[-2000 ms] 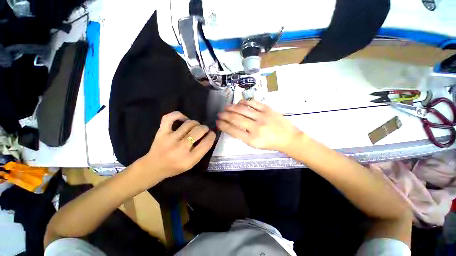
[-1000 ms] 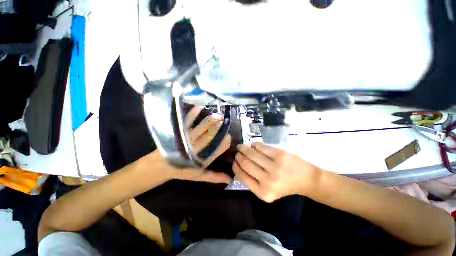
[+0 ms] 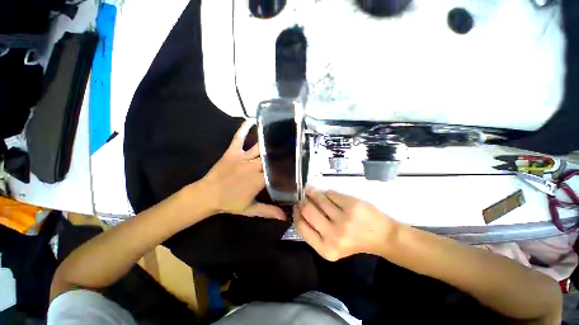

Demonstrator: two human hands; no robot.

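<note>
A large black fabric panel (image 3: 171, 133) lies left of and under the white sewing machine head (image 3: 406, 70) and hangs over the table's front edge. My left hand (image 3: 238, 181) lies on it with the thumb spread toward the right; its fingertips are hidden behind the shiny metal guard (image 3: 282, 152). My right hand (image 3: 343, 225) has bent fingers, its fingertips at the fabric's right edge, close to my left thumb. The guard and head hide the needle point.
A grey knob (image 3: 381, 168) hangs below the head. At right lie a small brown rectangle (image 3: 503, 206), thread snips (image 3: 530, 164) and red-handled scissors (image 3: 562, 203). Dark stacked pieces (image 3: 60, 108) lie at left beside a blue strip (image 3: 101, 82). Pink cloth (image 3: 508, 252) is at lower right.
The view has moved close over the machine head, which now hides more. My left hand has moved up on the fabric toward the needle area, its fingers now passing behind the guard.
</note>
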